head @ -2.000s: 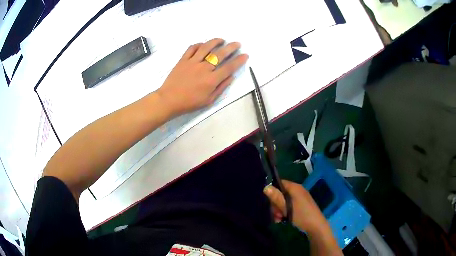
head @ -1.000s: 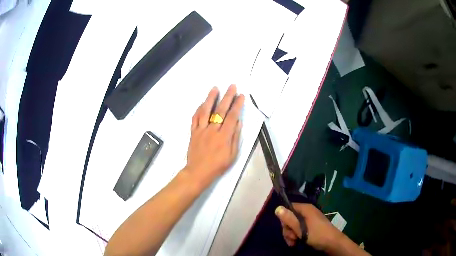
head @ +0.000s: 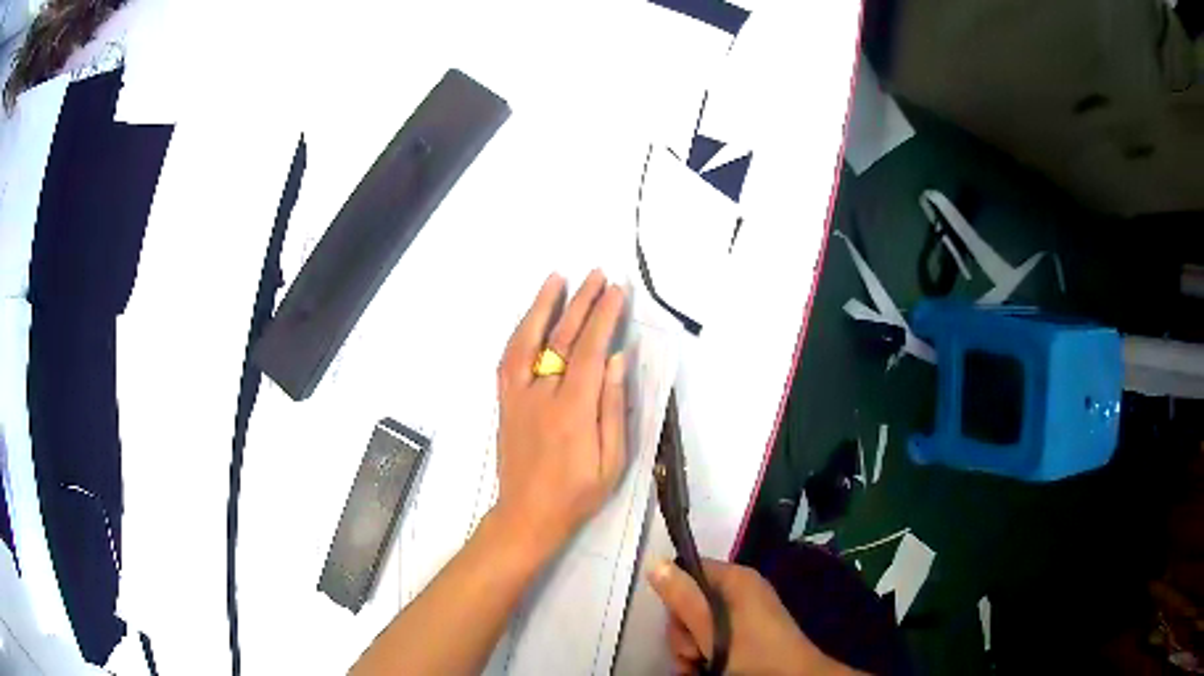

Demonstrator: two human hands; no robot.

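Observation:
My left hand, with a gold ring, lies flat on the white paper pattern, fingers a little apart. My right hand holds the dark tailor's shears at the table's near right, blades pointing away from me along the paper's edge, beside my left hand. The blades look nearly closed. A large black pattern weight and a small dark grey weight lie on the paper left of my left hand. A curved dark gap shows in the paper ahead of the shears.
Dark navy fabric shows at the left. Small navy triangles lie near the table's red edge. Right of it, a blue plastic stool and paper offcuts are on the green floor. A brown fluffy thing is at top left.
The view has turned and shifted over the table. The shears have moved in from over the table edge to beside my left hand. My left hand stays flat on the paper.

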